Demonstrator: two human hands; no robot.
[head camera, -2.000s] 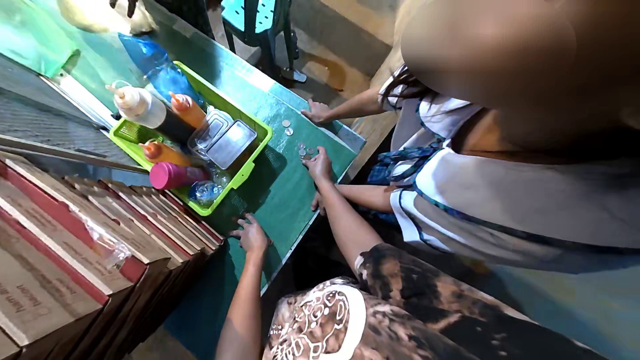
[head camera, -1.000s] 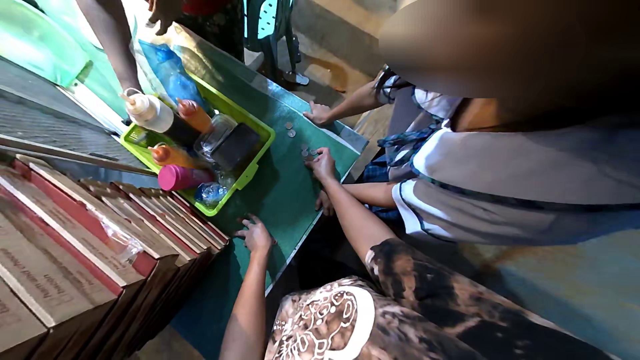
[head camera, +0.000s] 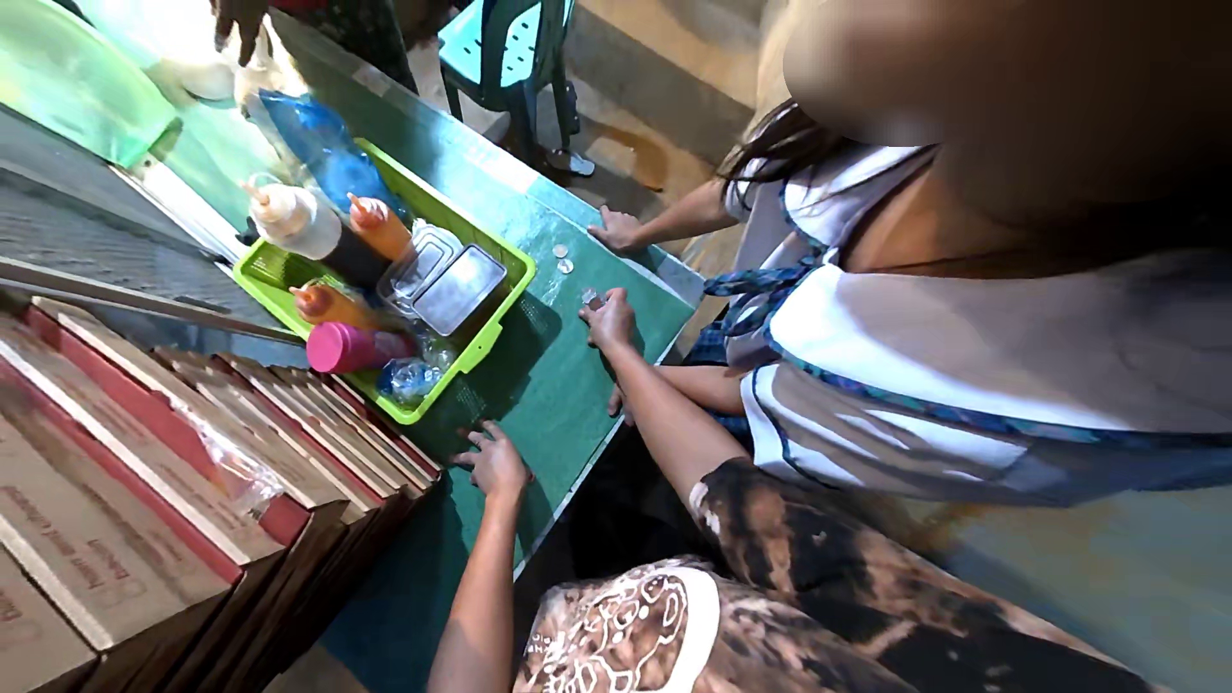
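My left hand (head camera: 495, 460) rests on the green tabletop (head camera: 553, 385) with its fingers apart and nothing in them, just below the corner of a lime-green plastic basket (head camera: 496, 332). Farther right, my right hand (head camera: 612, 318) touches small coins (head camera: 591, 298) with its fingertips; whether it grips one cannot be told. Two more coins (head camera: 563, 260) lie on the tabletop a little beyond it. The basket holds squeeze bottles with orange (head camera: 380, 223) and dark sauce (head camera: 322, 231), a pink-capped container (head camera: 351, 347), and a clear plastic box (head camera: 460, 289).
Stacked flat cardboard boxes (head camera: 144, 462) stand at the left. A person in a white top is close on the right, one hand (head camera: 616, 229) on the table edge. Another person's dark hand (head camera: 241, 24) hangs at the top left. A blue plastic bag (head camera: 322, 144) lies by the basket; a teal chair (head camera: 505, 48) stands beyond.
The other person's arm that reached behind the basket one second ago has drawn back. My two hands have stayed at about the same places on the table.
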